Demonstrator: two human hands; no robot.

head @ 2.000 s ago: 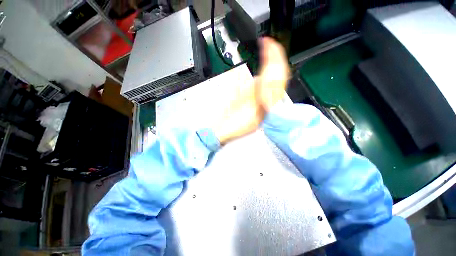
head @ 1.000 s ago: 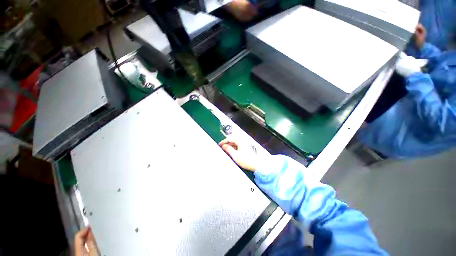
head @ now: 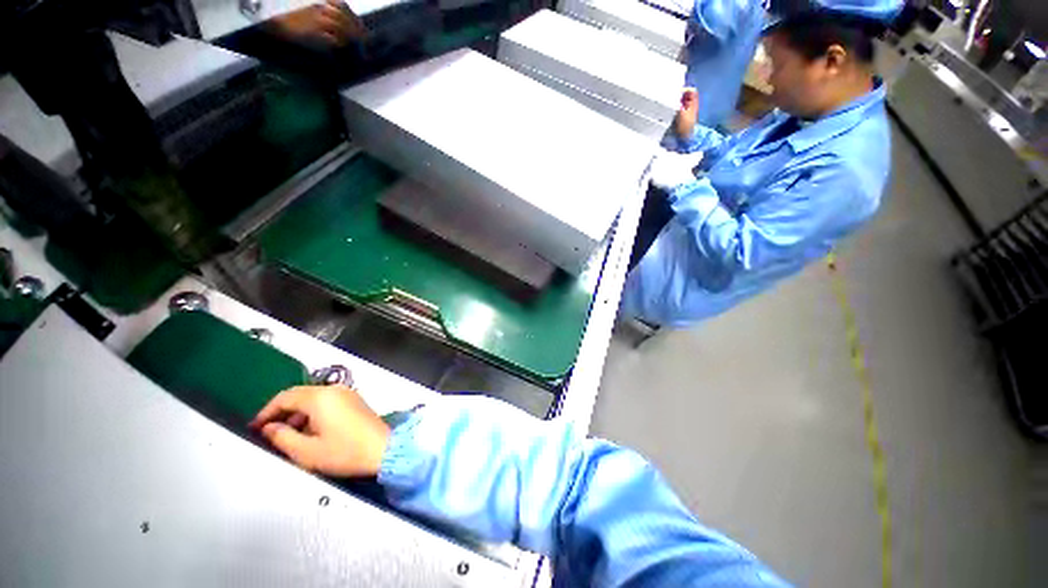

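Observation:
A large silver-grey metal chassis (head: 138, 459) fills the lower left, cut off by the picture's edge, with small screws on its plain top. My bare right hand (head: 328, 431) is at its long edge on the far right side, fingers curled and fingertips at the edge. Whether the fingers grip the edge cannot be seen. A dark green surface (head: 218, 365) shows beside the chassis, next to a white plate with round ball transfer units (head: 333, 376). My left hand is not in view.
Another chassis (head: 506, 149) sits on a dark grey block (head: 460, 236) on a green pallet (head: 517, 333). A side rail (head: 598, 333) runs alongside. A coworker in a blue smock (head: 770, 218) stands right of the line. Another person's hand (head: 316, 23) shows at the top left.
The view has swung right; more of the coworker shows. My hands were together above the chassis, then apart at its edges. My left hand has left the picture; my right stays at the edge.

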